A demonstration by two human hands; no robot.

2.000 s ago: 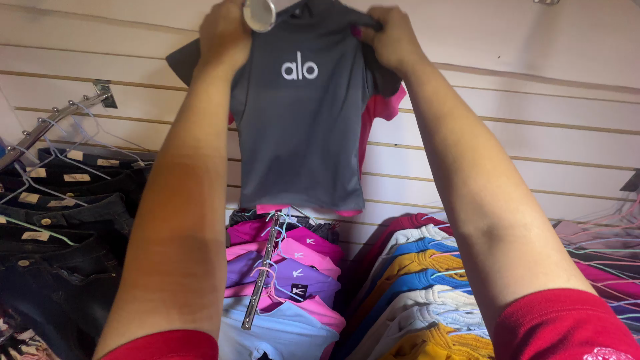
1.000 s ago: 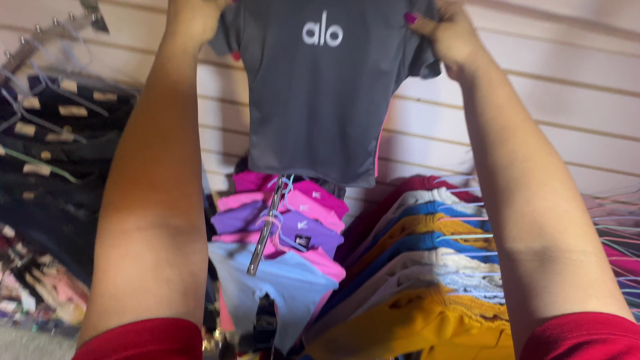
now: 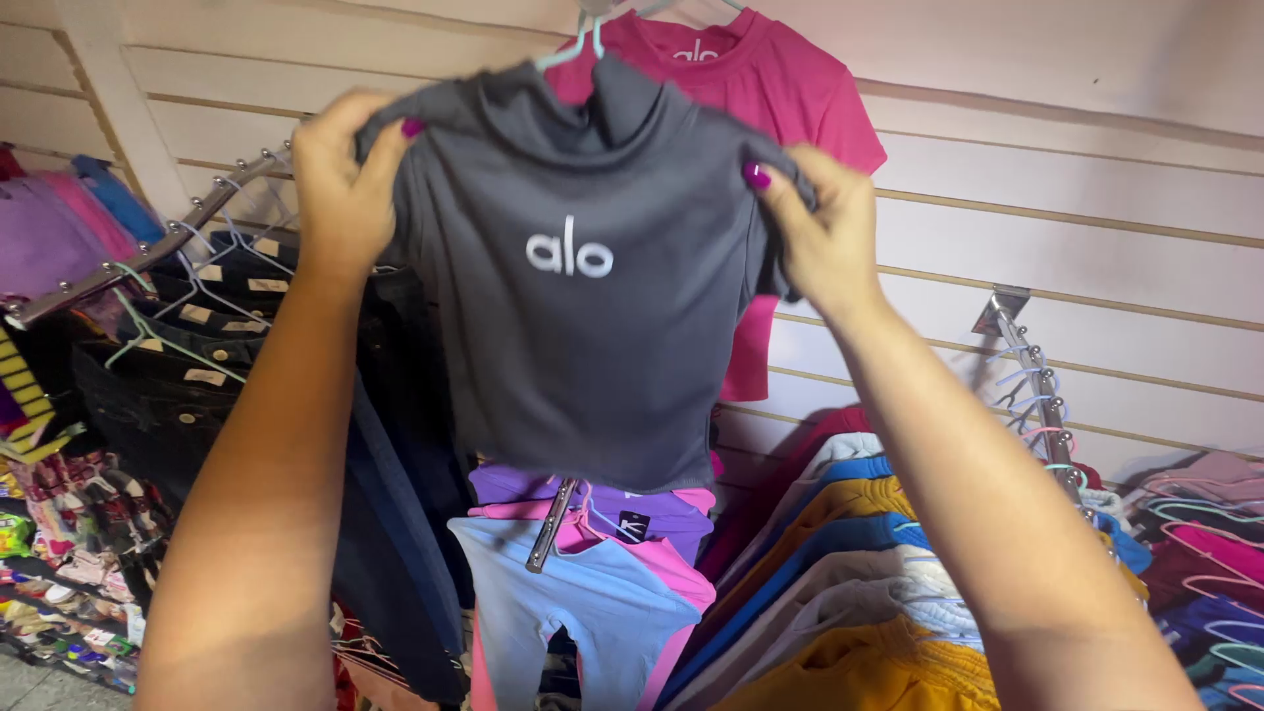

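A dark grey high-necked short-sleeved top [image 3: 592, 336] with white "alo" lettering is stretched between my hands. My left hand [image 3: 351, 183] pinches its shoulder and sleeve on the left side. On the other side, my right hand [image 3: 820, 212] grips the opposite sleeve between thumb and fingers. Behind the grey top, a magenta top [image 3: 805, 109] with similar lettering hangs against the wall. A pale hanger [image 3: 583, 39] shows just above the grey collar; whether it touches the grey top cannot be told.
Dark jeans [image 3: 148, 395] hang from a metal display arm [image 3: 188, 227] at left. Below centre, a short metal arm [image 3: 551, 528] stands before light blue garments [image 3: 592, 592]. Mustard, blue and grey garments [image 3: 869, 671] hang at right beneath another metal arm [image 3: 1047, 395]. Slatted wall panels [image 3: 1066, 237] stand behind.
The grey top now appears lower in view, with its collar visible and its neckline slack. More of the magenta top shows behind it. Both hands still hold the grey top; the view has shifted.
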